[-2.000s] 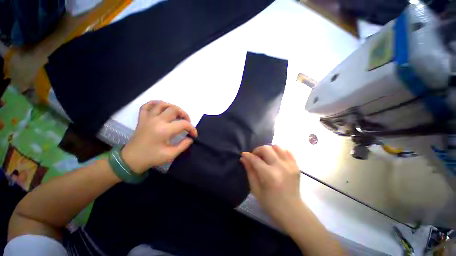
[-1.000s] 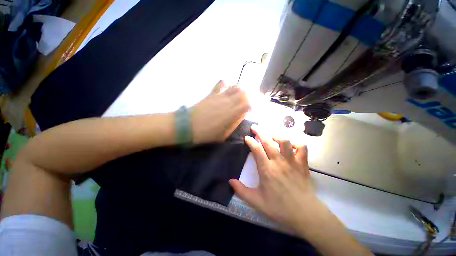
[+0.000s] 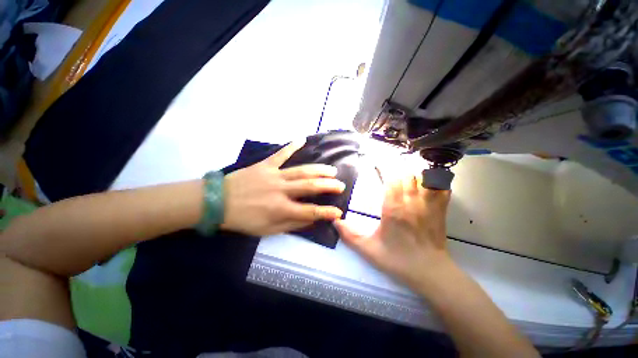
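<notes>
A small dark cut piece (image 3: 329, 150) lies on the white machine bed, its far right edge in the lamp glare at the presser foot (image 3: 374, 136). My left hand (image 3: 283, 192) lies flat on it, fingers slightly apart, pointing right. My right hand (image 3: 409, 217) is right of the cloth, just in front of the needle area, its fingertips washed out by glare and its thumb near the cloth's edge. Whether the right fingertips touch cloth cannot be told. The needle itself is lost in the glare.
The white machine head (image 3: 476, 77) with a blue stripe fills the upper right. Stacked dark panels (image 3: 133, 91) lie at upper left. Dark cloth (image 3: 196, 294) hangs over the ruler-marked front edge (image 3: 315, 283). Thread snips (image 3: 591, 299) lie at lower right.
The small piece, held in both hands left of the machine two seconds ago, is now at the presser foot. Since one second ago my left hand has moved left and down and flattened on it.
</notes>
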